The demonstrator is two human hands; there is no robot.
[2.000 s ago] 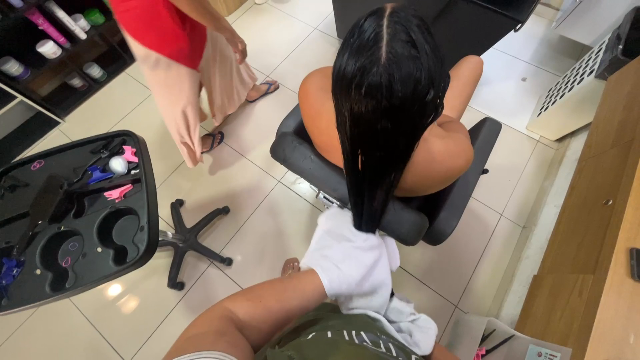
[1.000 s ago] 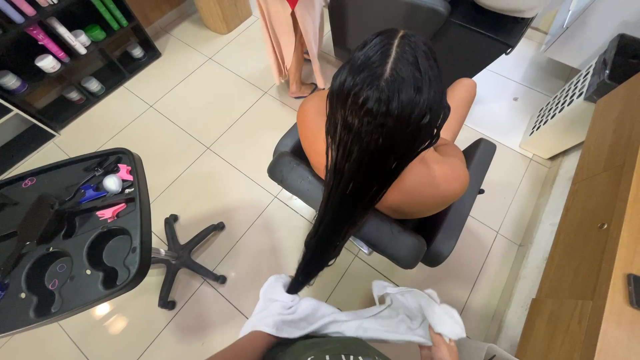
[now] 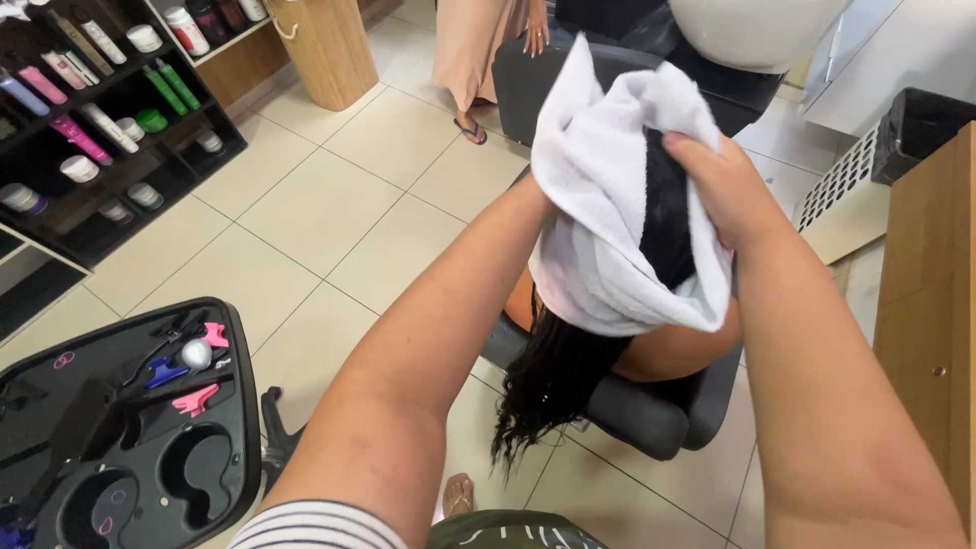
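A white towel [image 3: 602, 259] is draped over the head of a person seated with their back to me in a black salon chair [image 3: 633, 419]. Wet black hair [image 3: 557, 381] hangs below the towel over the chair back, and more of it shows through a gap in the cloth. My right hand [image 3: 717, 179] grips the towel's right side, thumb on top. My left forearm reaches to the towel's left side; the left hand itself is hidden under or behind the cloth.
At lower left stands a black wheeled salon tray [image 3: 248, 427] with brushes and pink clips. Shelves of hair products [image 3: 171, 179] are at upper left. Another person's hand [image 3: 536, 34] rests near a black chair back. A wooden cabinet [image 3: 923, 305] and a perforated bin [image 3: 839, 191] flank the right.
The towel has moved from the lower hair ends up onto the seated person's head, with both my arms now reaching forward. The hair was uncovered on top a second ago.
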